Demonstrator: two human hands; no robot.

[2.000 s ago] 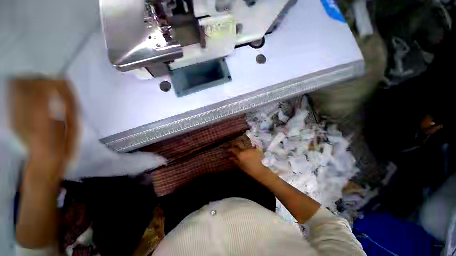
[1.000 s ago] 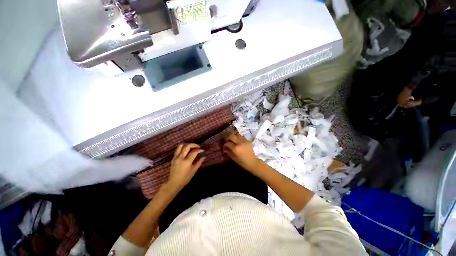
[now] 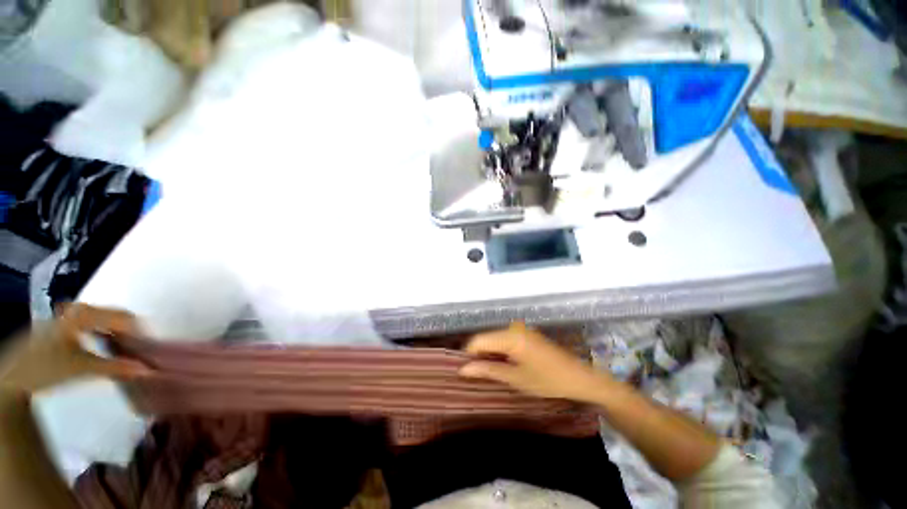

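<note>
A long red-brown checked fabric piece (image 3: 318, 380) is stretched level between my hands in front of the table edge, blurred by motion. My left hand (image 3: 85, 348) grips its left end, thumb below and fingers above. My right hand (image 3: 527, 363) pinches it toward its right part. More checked fabric (image 3: 428, 428) lies below it on the lap. White wadding (image 3: 298, 149) is heaped on the table left of the machine and hangs over the front edge. The white and blue overlock machine (image 3: 617, 75) stands behind, its needle area away from both hands.
The white table (image 3: 696, 258) has a measuring scale along its front edge. White scraps (image 3: 686, 398) cover the floor at right, beside a beige sack (image 3: 816, 328). Dark striped garment pieces (image 3: 75, 199) lie at far left. More checked fabric (image 3: 149, 467) is at lower left.
The view has swung up and left, showing more of the machine and wadding. My hands have gone from close together on the lap fabric to wide apart, with a checked piece lifted between them.
</note>
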